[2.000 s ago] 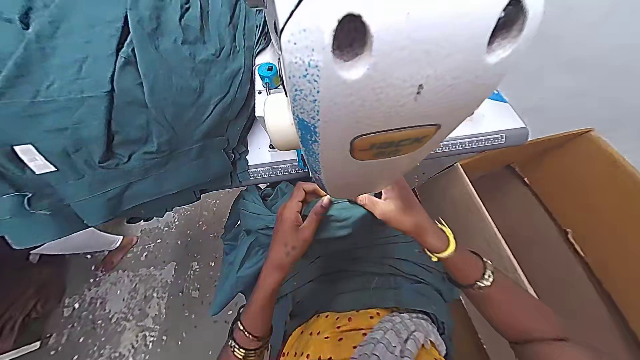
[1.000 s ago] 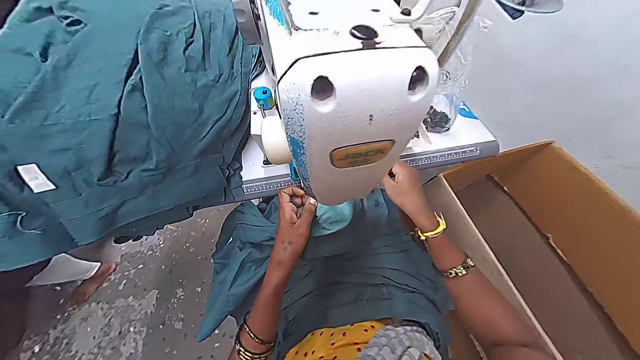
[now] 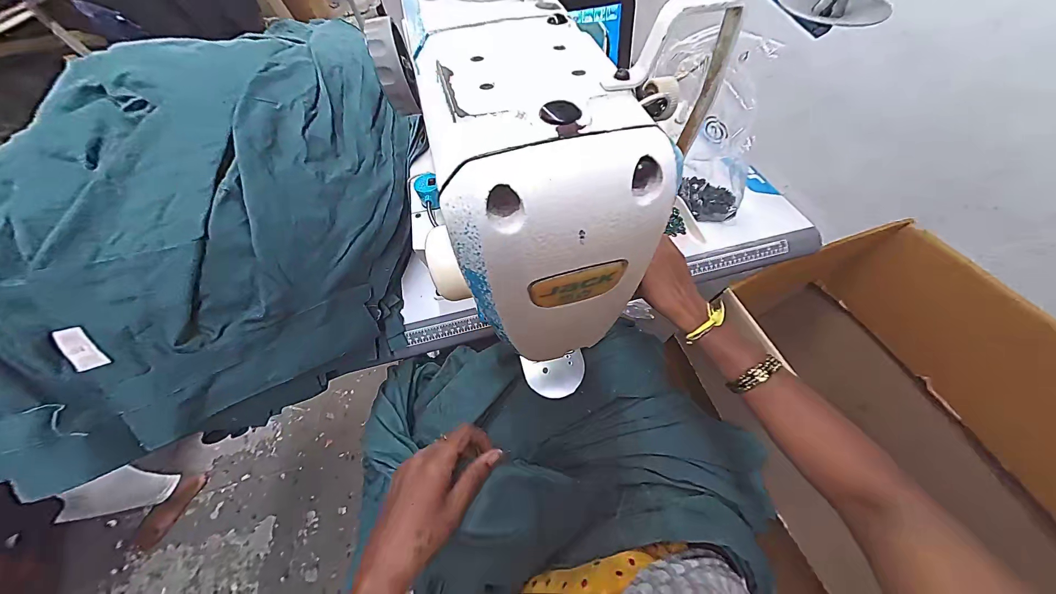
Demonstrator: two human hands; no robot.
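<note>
A white Jack sewing machine head [image 3: 569,239] stands at the centre, with a round white plate [image 3: 553,375] below it. Teal fabric [image 3: 577,462] hangs under the machine and over the lap. My left hand [image 3: 437,495] rests on or just above this fabric, fingers loosely bent; whether it pinches any cloth cannot be told. My right hand [image 3: 664,276] reaches behind the machine head, near small dark green pieces [image 3: 676,223]; its fingers are hidden. A clear plastic bag of small dark pieces [image 3: 711,198] sits on the white machine table beyond it.
A large pile of teal garments [image 3: 305,198] covers the left side, overhanging the table edge. An open cardboard box [image 3: 973,330] stands at the right beside my forearm. A lit screen [image 3: 606,29] is behind the machine. A person's foot [image 3: 169,511] shows at lower left.
My left hand has come down from the fabric edge under the machine head toward the lap. My right hand has left that edge and reached behind the head. The view has shifted upward.
</note>
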